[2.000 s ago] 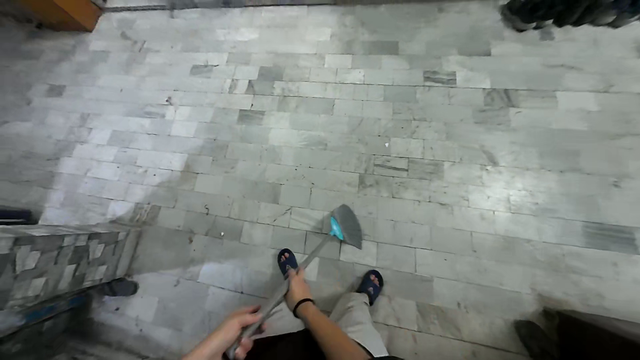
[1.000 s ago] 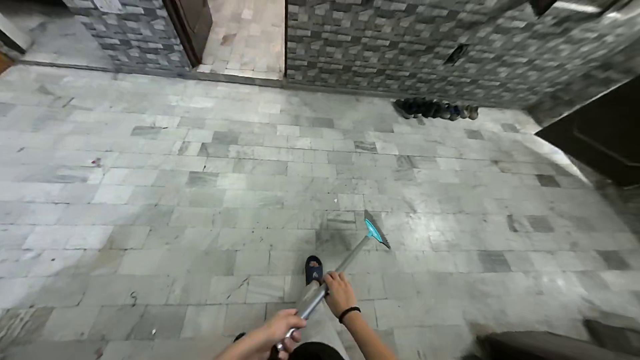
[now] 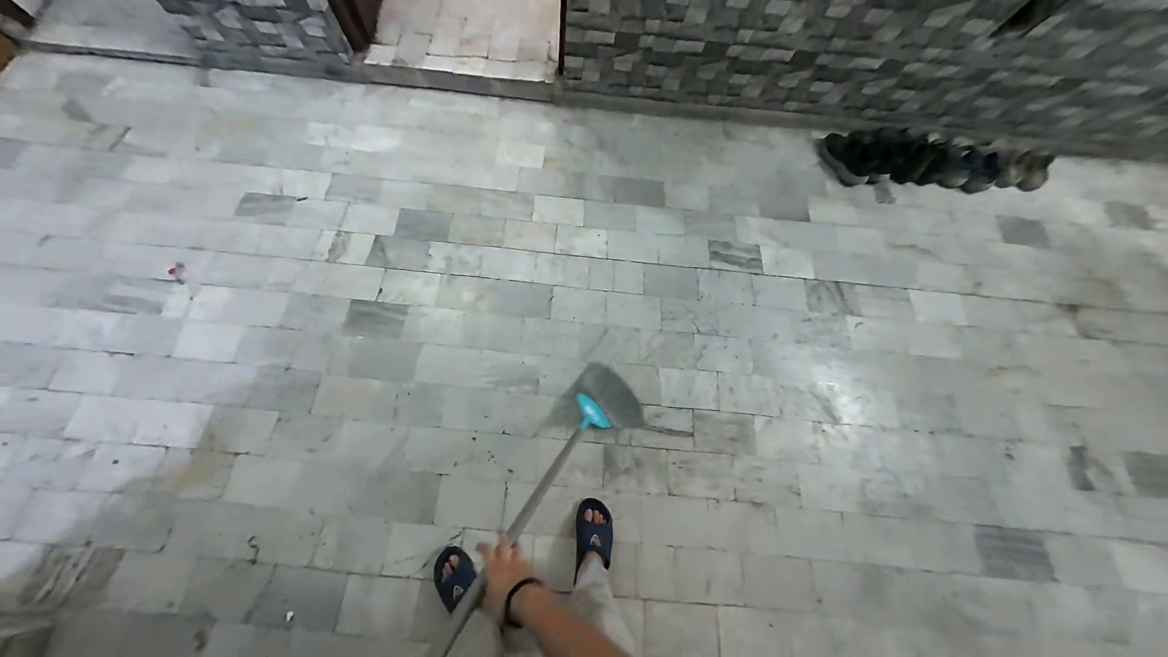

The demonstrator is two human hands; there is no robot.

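A broom with a long grey handle (image 3: 547, 484), a turquoise collar and a fan of grey bristles (image 3: 613, 394) slants across the tiled floor in front of my feet. My right hand (image 3: 504, 570), with a black band on its wrist, is around the middle of the handle; its fingers look partly spread against the shaft. The handle's upper end runs out at the bottom edge, and my left hand is outside the picture. Dark blue slippers (image 3: 594, 538) are on my feet, one on each side of the handle.
Several shoes (image 3: 931, 162) stand in a row along the patterned stone wall (image 3: 776, 59). A raised door sill (image 3: 456, 80) lies at the top. Small debris is on the floor, including a red and white scrap (image 3: 177, 271) at left and a white bit (image 3: 289, 616) lower down.
The broom head has moved left relative to my feet since one second ago. My left hand, on the handle's upper end in both earlier frames, has gone out of view.
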